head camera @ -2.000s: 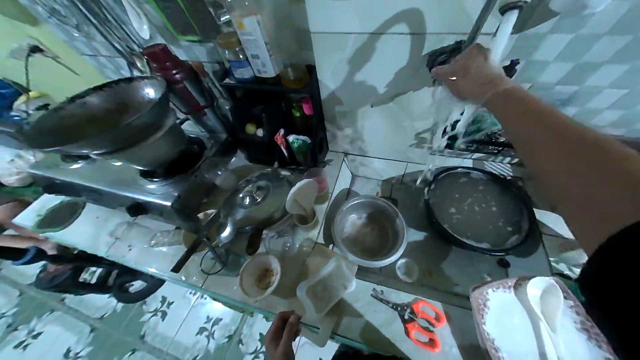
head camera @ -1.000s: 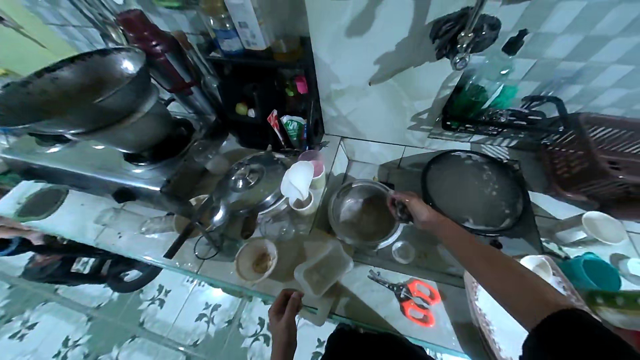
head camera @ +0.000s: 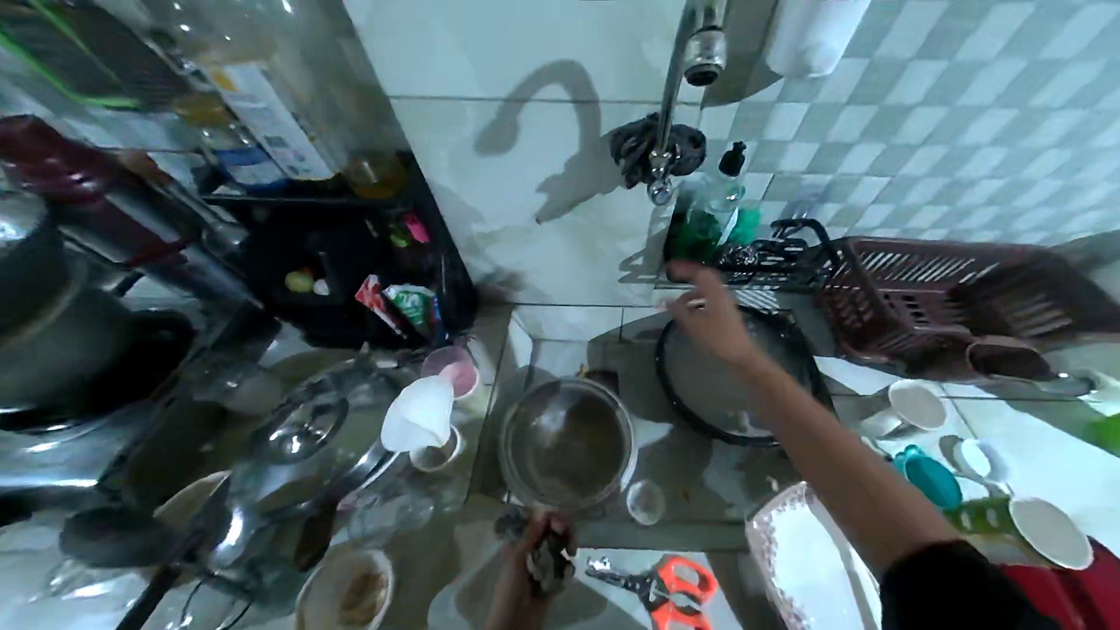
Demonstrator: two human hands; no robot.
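My right hand is raised over the black-rimmed round pan of cloudy water, fingers partly spread, just below the green dish soap bottle. Nothing shows in it. My left hand holds a dark, crumpled scrubber or cloth at the near edge of a metal pot, which has murky water inside. Scissors with orange handles lie right of my left hand. A small clear cup stands between the pot and the scissors. The tap is on the wall above the sink.
A brown plastic basket stands at the right, with mugs and a teal cup nearer. A floral-rimmed tray is below my right arm. At left are a metal lid, a bowl with food bits and a black rack.
My right hand has moved from the metal pot to above the round pan. My left hand, empty-looking before, now holds the dark scrubber or cloth near the pot. Water no longer runs from the tap.
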